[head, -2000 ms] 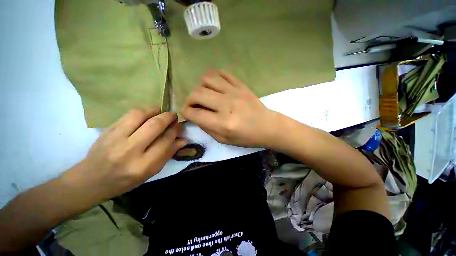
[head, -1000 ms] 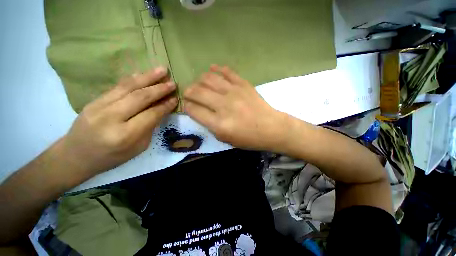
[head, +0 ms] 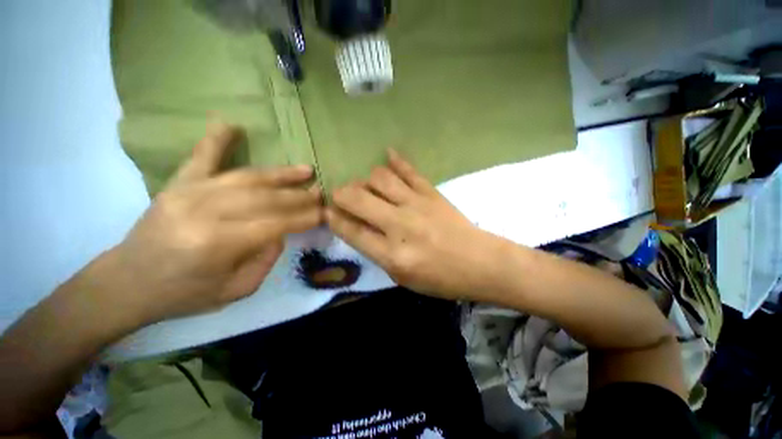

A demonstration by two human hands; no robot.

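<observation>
An olive-green fabric panel (head: 463,94) lies on the white machine table under the presser foot (head: 288,62). A narrow folded strip or seam (head: 297,137) runs from the foot towards me. My left hand (head: 227,214) lies flat on the panel left of the seam, fingers spread, fingertips at its near end; it is slightly blurred. My right hand (head: 399,219) presses the panel just right of the seam, fingers bent. Neither hand visibly grips the cloth. A white ribbed knob (head: 366,65) is right of the foot.
A yellow-brown box (head: 670,171) with olive strips (head: 724,154) stands at the table's right. Thin tools (head: 664,88) lie behind it. Crumpled pale cloth (head: 544,339) is below the table at right, olive cloth (head: 163,399) at lower left. A dark-rimmed worn spot (head: 330,273) is near the front edge.
The strip's near end, earlier raised between my fingers, now lies flat. My left hand has shifted right with its fingers more spread. The camera view has shifted, showing the knob fully again.
</observation>
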